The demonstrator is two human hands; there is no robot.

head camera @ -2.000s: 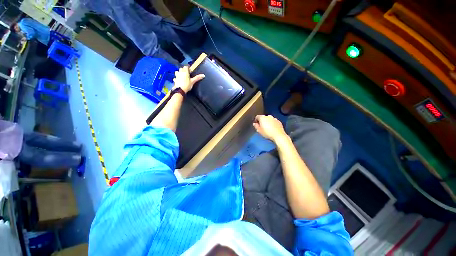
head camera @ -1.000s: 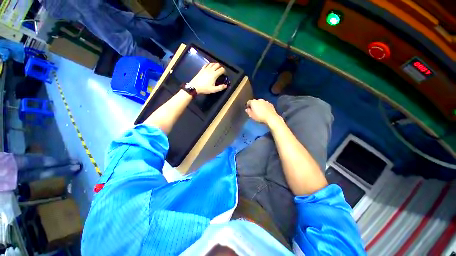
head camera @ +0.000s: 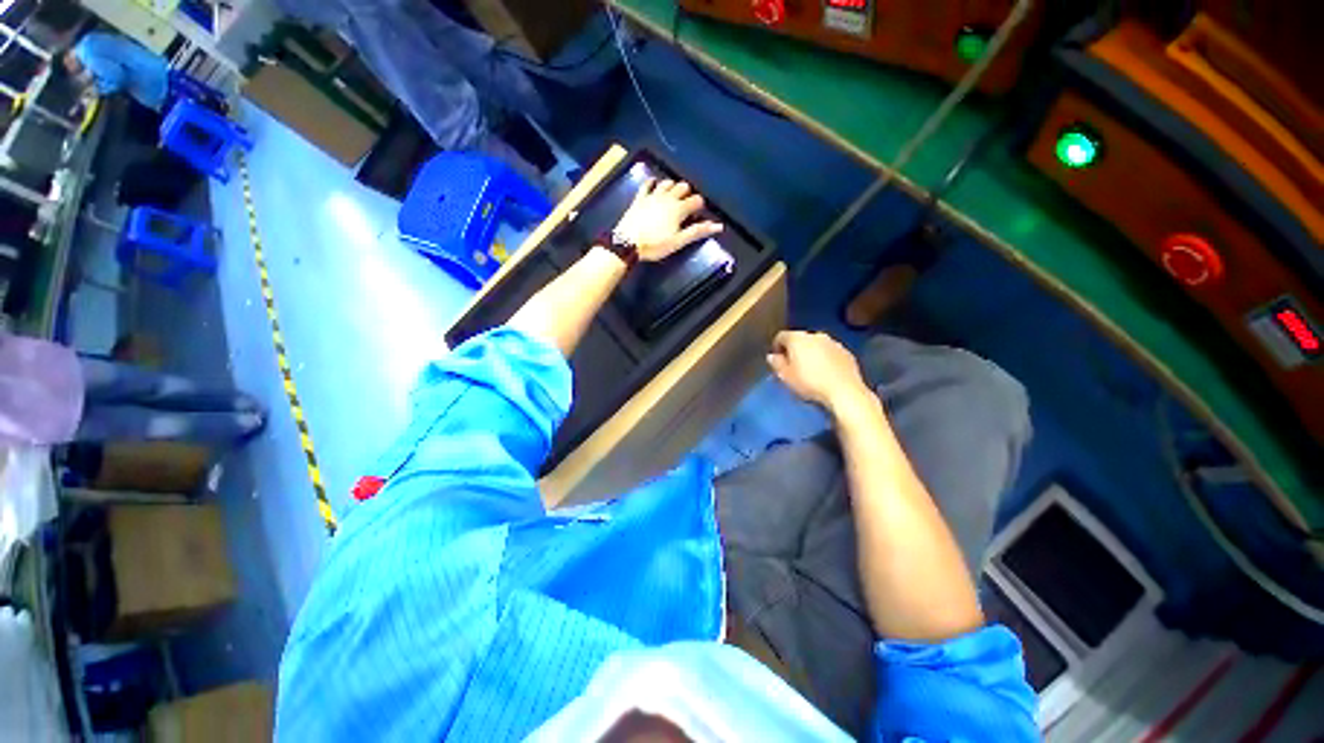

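Glossy black screen assemblies [head camera: 691,290] lie stacked in the far recess of a black tray [head camera: 598,356], which sits on a cardboard carton [head camera: 683,414]. My left hand [head camera: 661,222], with a dark wristband, lies over the top of the stack with its fingers spread. It covers part of the upper screen, and its contact there is hard to make out. My right hand [head camera: 816,366] is beside the carton's near right corner, above my thigh, with fingers curled and nothing visible in it.
Orange-brown presses [head camera: 1133,203] stand on the green bench [head camera: 871,160] at upper right. A white foam tray [head camera: 1147,592] with dark slabs tops stacks at lower right. A blue stool [head camera: 468,215] is beyond the carton. People are at the left and top. A pale hose crosses before the bench.
My left hand has moved from the stack's left edge onto its top, over the screens. My right hand stays near the carton corner. The camera view has shifted.
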